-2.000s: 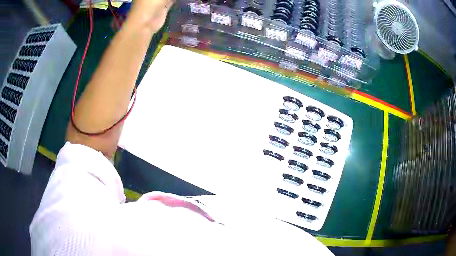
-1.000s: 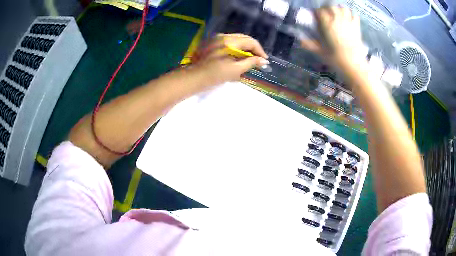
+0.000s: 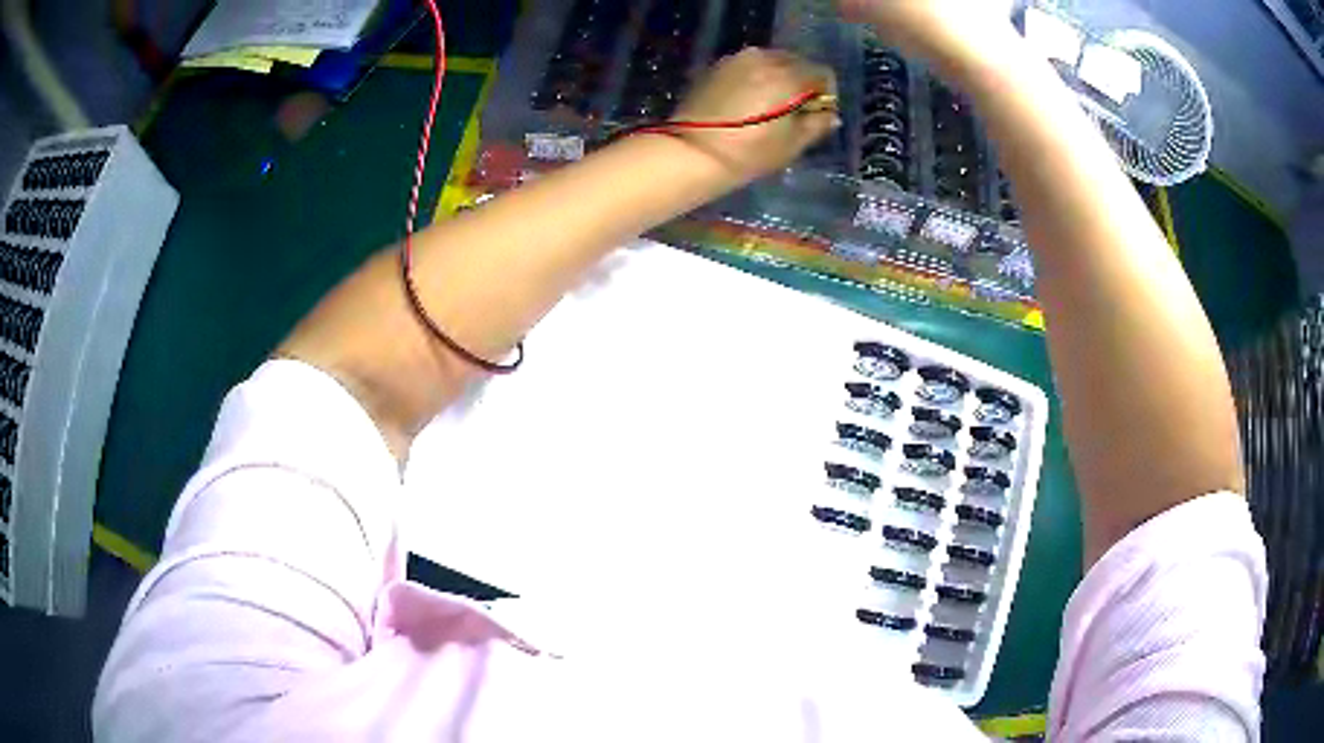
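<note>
My left hand (image 3: 758,105) is closed over the clear compartment boxes (image 3: 886,212) at the back. A small yellow end of the probe (image 3: 826,100) shows at its fingers, and a red and black lead (image 3: 423,174) runs to it and loops over my forearm. My right hand (image 3: 897,12) is cut off by the top edge, above the boxes; its fingers and anything in them are hidden. The boxes hold rows of black round parts (image 3: 883,116). The white tray (image 3: 624,421) lies before me, with black parts (image 3: 929,457) standing on edge in three rows at its right.
A filled white tray (image 3: 90,349) stands at the left. Papers (image 3: 283,26) lie at the back left. A small fan (image 3: 1162,109) stands at the back right, partly behind the boxes. A stack of clear trays (image 3: 1285,479) is at the right edge. Yellow tape marks the green mat (image 3: 262,290).
Both arms now reach to the boxes; two seconds ago only the left arm showed. Since one second ago, my left hand moved right and further back, and my right hand moved up, partly out of view.
</note>
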